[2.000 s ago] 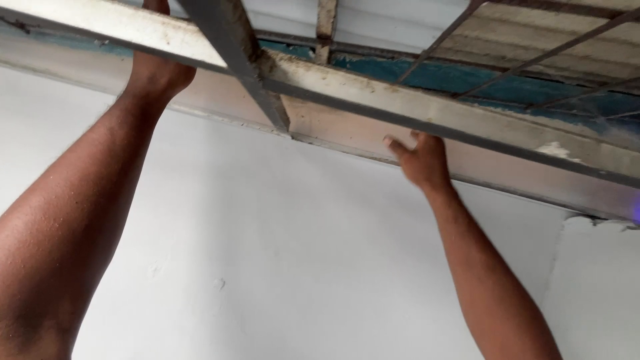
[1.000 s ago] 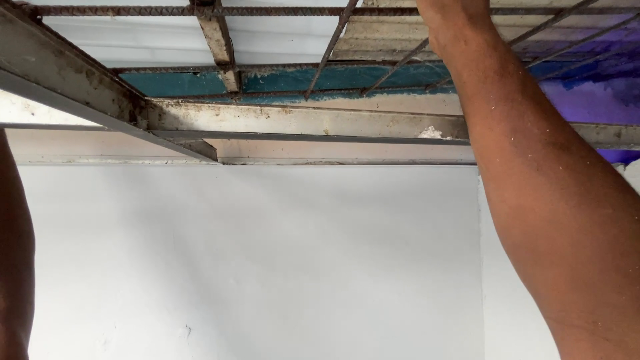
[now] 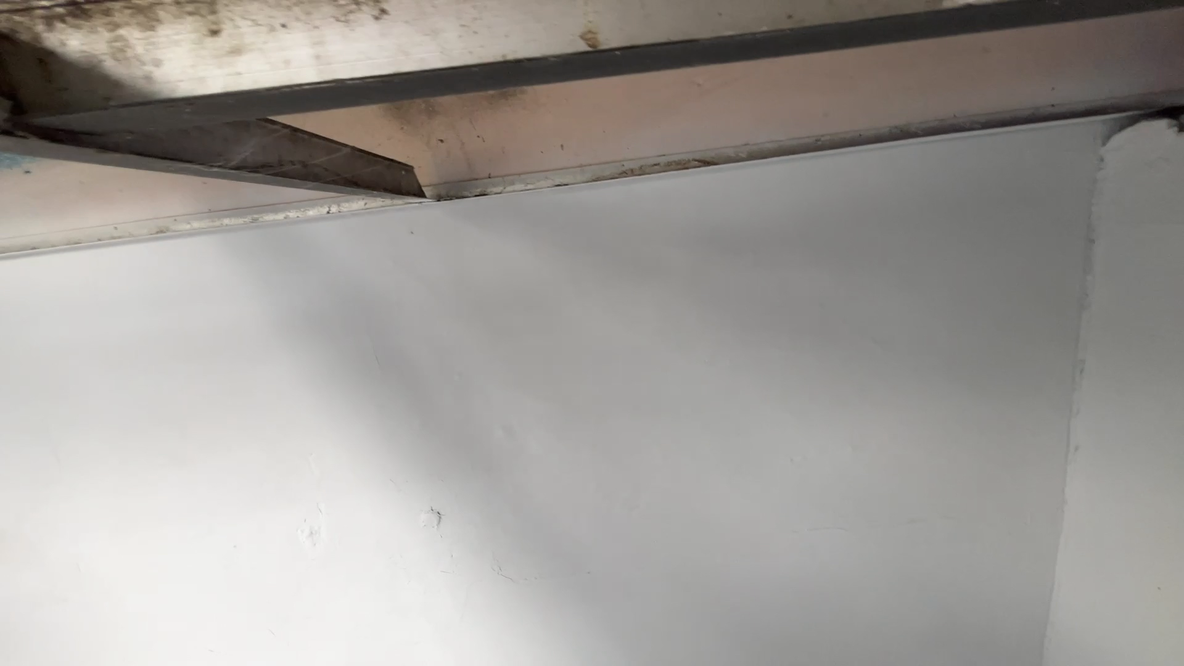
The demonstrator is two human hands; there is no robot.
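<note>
Neither my left hand nor my right hand shows in the head view at this moment, so what they hold or touch is hidden. A stained, light-coloured metal beam [image 3: 388, 46] with a dark lower edge runs across the top of the view. From its left part a dark metal crosspiece [image 3: 277, 157] reaches to the wall at a slant. Below lies a white painted wall [image 3: 647, 370], smooth for the most part, with a small chipped spot [image 3: 431, 518] in its lower left part.
A pinkish strip of wall [image 3: 740, 102] shows between the beam and a narrow, dirty ledge [image 3: 666, 167] above the white paint. At the right, the white wall meets another white wall surface [image 3: 1128, 388] at a rough vertical corner line.
Both arms, in view in the earlier frames, are now out of sight. The view has tilted down and shifted, so the bars and corrugated sheets overhead no longer show.
</note>
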